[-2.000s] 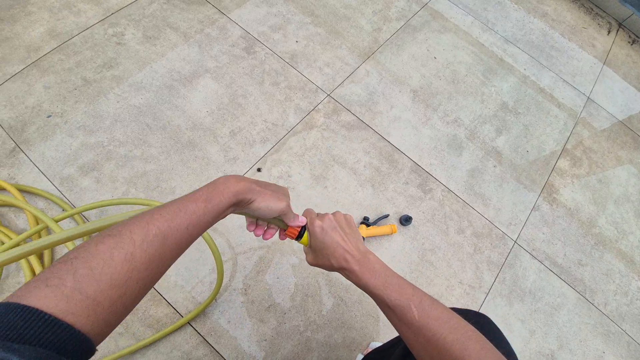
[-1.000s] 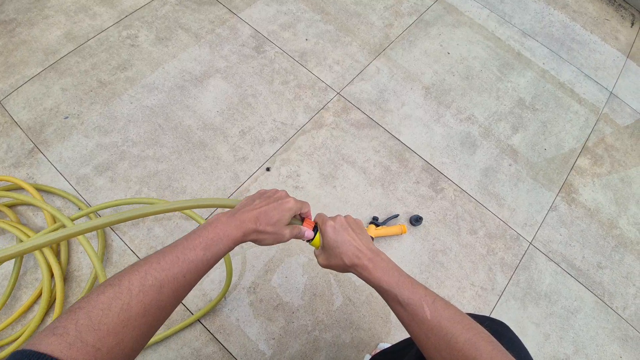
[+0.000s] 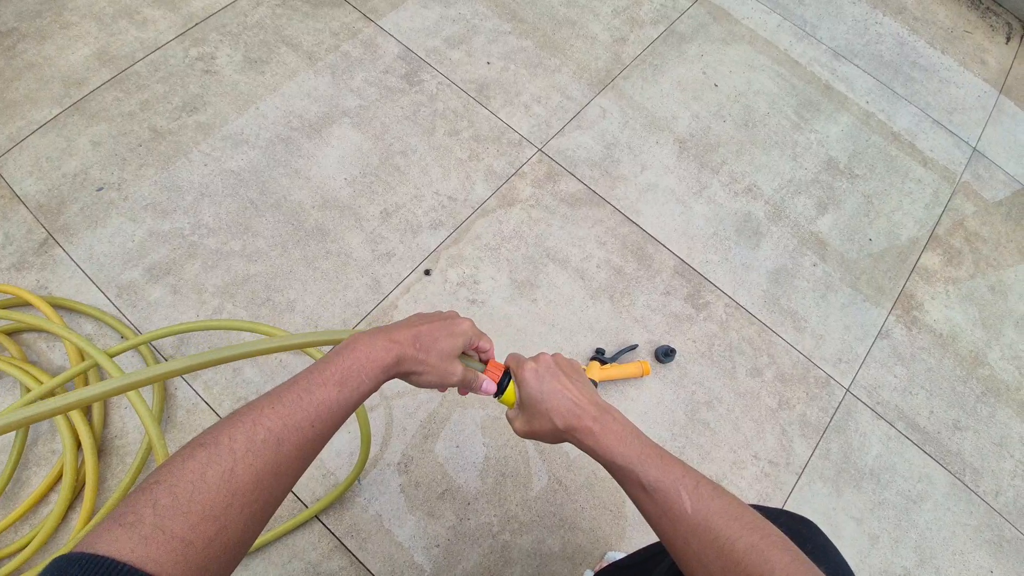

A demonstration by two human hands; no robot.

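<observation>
My left hand (image 3: pixel 444 352) grips the end of a yellow garden hose (image 3: pixel 240 350), just behind an orange collar (image 3: pixel 495 371). My right hand (image 3: pixel 552 398) is closed around a yellow and black hose fitting (image 3: pixel 506 390) joined to that collar; its far end is hidden in my fist. Beyond my right hand, an orange spray gun (image 3: pixel 624 370) with a black trigger lever (image 3: pixel 622 353) lies on the floor. A small round black plastic part (image 3: pixel 665 354) lies just past the gun, not touching it.
Loose coils of the hose (image 3: pixel 80 400) lie at the left, and one loop passes under my left forearm. A tiny dark piece (image 3: pixel 428 272) lies on the large stone-look floor tiles (image 3: pixel 720 200) ahead of my hands. My dark-clothed knee (image 3: pixel 792 528) is at the lower right.
Both hands have stayed on the hose end and fitting. Compared with two seconds ago, my left hand has shifted its hold, and more of the orange collar shows. The gun and black part lie still.
</observation>
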